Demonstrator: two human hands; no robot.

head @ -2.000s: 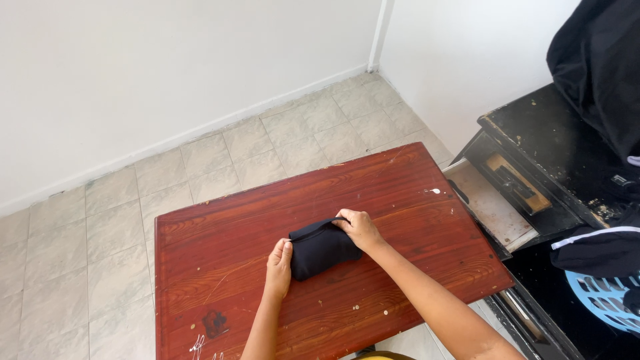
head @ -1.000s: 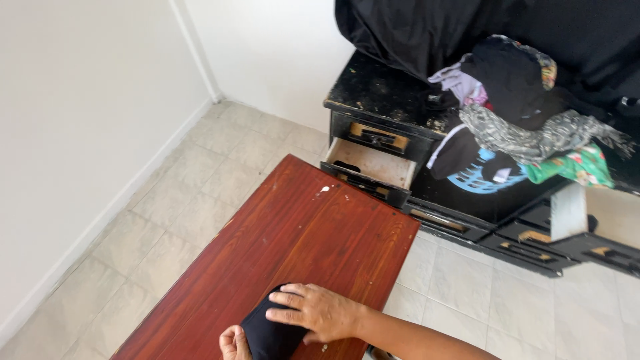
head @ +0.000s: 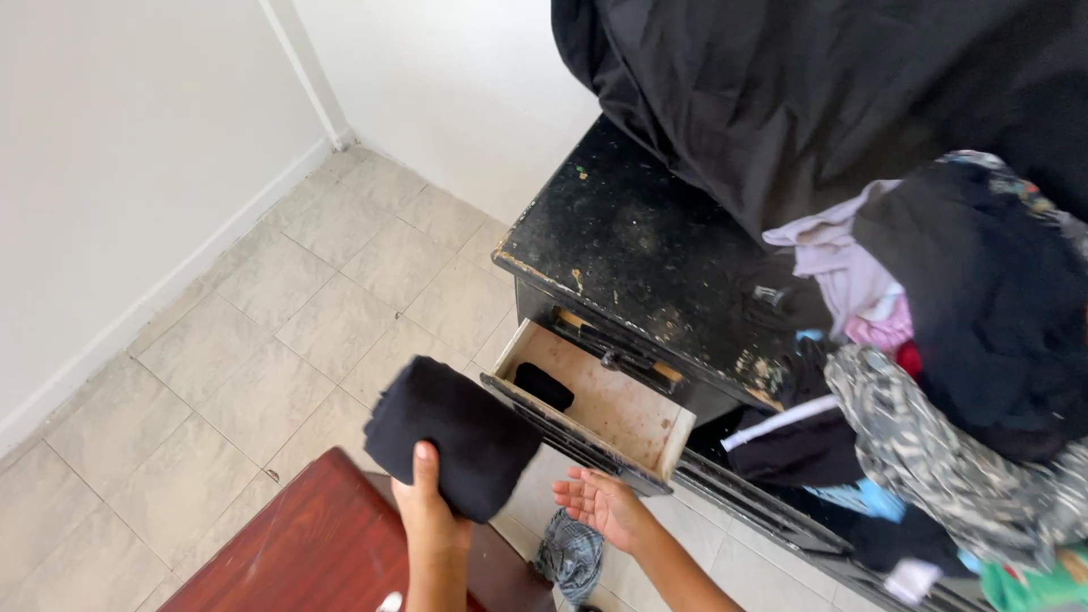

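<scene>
A folded black cloth bundle [head: 455,438] is in my left hand [head: 429,501], the thumb lying across its near face. Just right of it, my right hand [head: 599,510] is open and empty, palm up, by the front of a pulled-out drawer [head: 625,399]. Inside that drawer, toward its left end, lies a small black rolled cloth [head: 544,387]. The drawer belongs to a worn black wooden dresser [head: 637,246].
A red-brown wooden table [head: 314,544] stands at the lower left. Heaped clothes [head: 969,297] and a large black cloth [head: 816,93] cover the dresser's right side. A grey patterned cloth [head: 571,552] lies low between table and dresser.
The black bundle has left the tabletop and is held up beside the open drawer. My right hand has let go of it. The view has swung right toward the dresser.
</scene>
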